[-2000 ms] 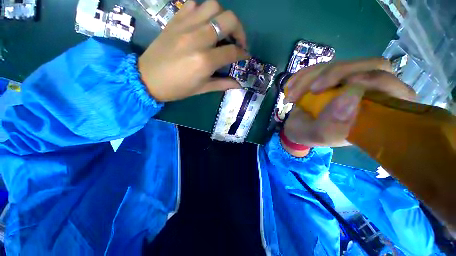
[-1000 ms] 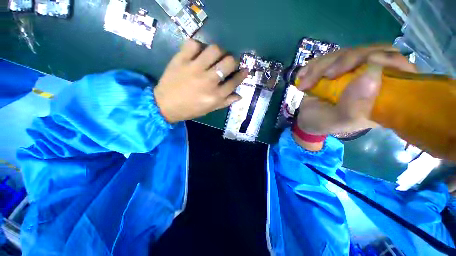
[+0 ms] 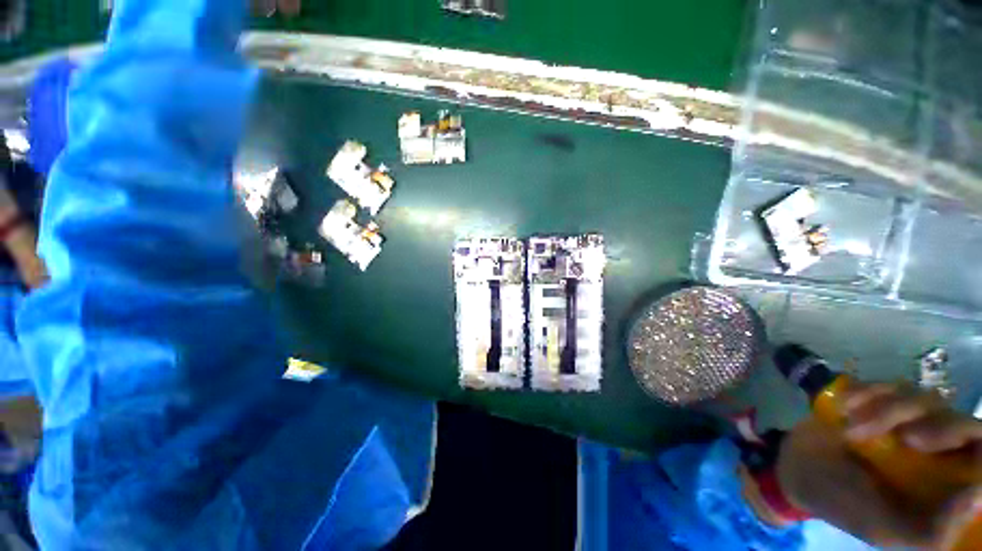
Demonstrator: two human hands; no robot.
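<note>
Two phone mid-frames lie side by side on the dark green mat, the left one (image 3: 475, 334) and the right one (image 3: 583, 334), each with a board at its far end and a dark strip down the middle. My right hand (image 3: 888, 447) holds the yellow-orange electric screwdriver (image 3: 835, 393) at the lower right, its black nose pointing up-left beside the round screw dish (image 3: 695, 344). The dish holds a glittering mass of screws. My left arm reaches up the left side in a blue sleeve; my left hand is out of the picture.
Several loose board assemblies (image 3: 361, 178) lie left of and beyond the frames. A clear compartmented tray (image 3: 721, 231) at the right holds a board assembly (image 3: 795, 229). A worn whitish rail (image 3: 495, 81) separates the mat from a brighter green strip (image 3: 603, 38).
The view has shifted. My left hand has left the frame it touched, its arm now stretched far forward. My right hand with the screwdriver is now lower right, away from the frames, leaving the dish uncovered.
</note>
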